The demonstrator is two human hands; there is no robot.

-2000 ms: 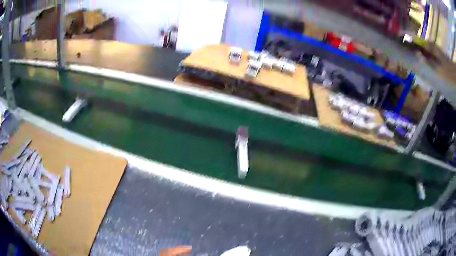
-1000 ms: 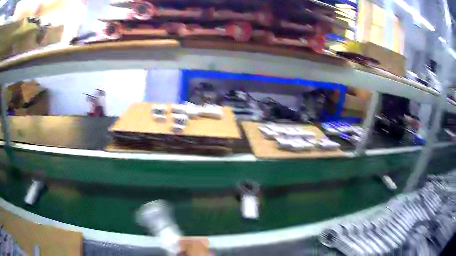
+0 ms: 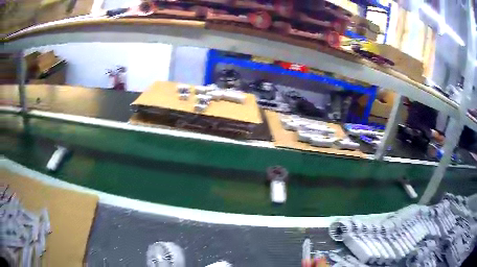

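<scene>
A white fan unit shows its round grilled head (image 3: pixel 165 255) at the bottom edge; its handle is out of view. My right hand (image 3: pixel 316 262) is cut off by the bottom edge, with only fingertips showing. It appears to pinch a slim white handle cover (image 3: pixel 306 248), upright beside the loose pile. My left hand is not in view. A white rounded thing (image 3: pixel 218 264) is cut off at the bottom edge and too little shows to tell what it is.
Handle covers (image 3: pixel 26 232) lie on a cardboard sheet (image 3: pixel 73 219) at left. A fan row (image 3: pixel 379 237) leans at right. Single fans, one central (image 3: pixel 277 185), lie on the green conveyor belt (image 3: pixel 209 177). A shelf (image 3: pixel 235 44) crosses above.
The view has tilted down from one second ago. The fan raised in a hand before the belt is now low at the bottom edge. Fingers with a cover now show at right by the pile.
</scene>
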